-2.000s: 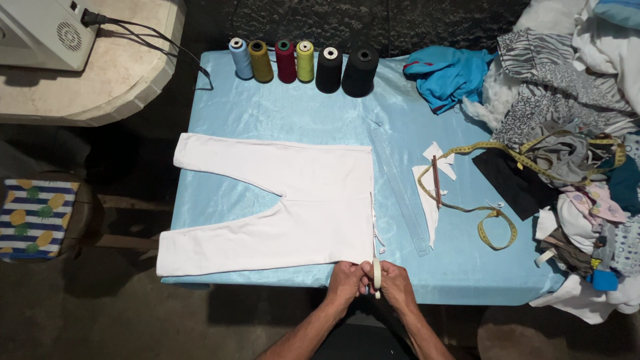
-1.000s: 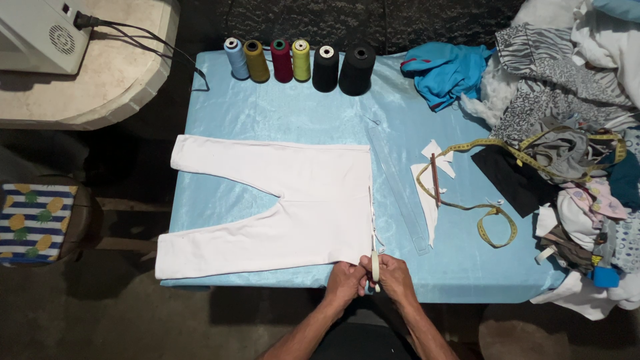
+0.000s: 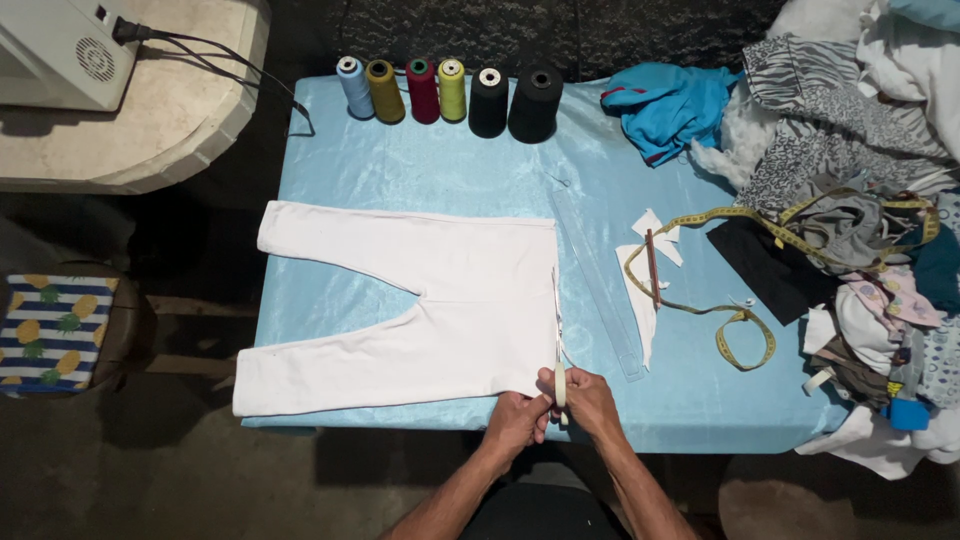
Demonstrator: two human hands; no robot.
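White fabric trousers point(image 3: 480, 300) lie flat on a table with a light blue cloth point(image 3: 450, 169), legs to the left and waist to the right. My left hand point(image 3: 519, 420) pinches the lower corner of the waist at the table's front edge. My right hand point(image 3: 586, 397) is touching or nearly touching it and holds scissors with pale handles point(image 3: 560, 384), whose blades point away along the waist edge. A thin loose strip lies beside that edge. What the fingertips grip is partly hidden. Right of the trousers lies a clear plastic ruler point(image 3: 596, 285).
Thread cones point(image 3: 425, 94) stand along the back edge. White fabric scraps point(image 3: 637, 300), a reddish-brown pencil-like stick point(image 3: 652, 266) and a yellow measuring tape point(image 3: 744, 341) lie at the right, near a heap of clothes point(image 3: 847, 150). A stone-topped counter point(image 3: 187, 112) and a stool point(image 3: 127, 322) are at the left.
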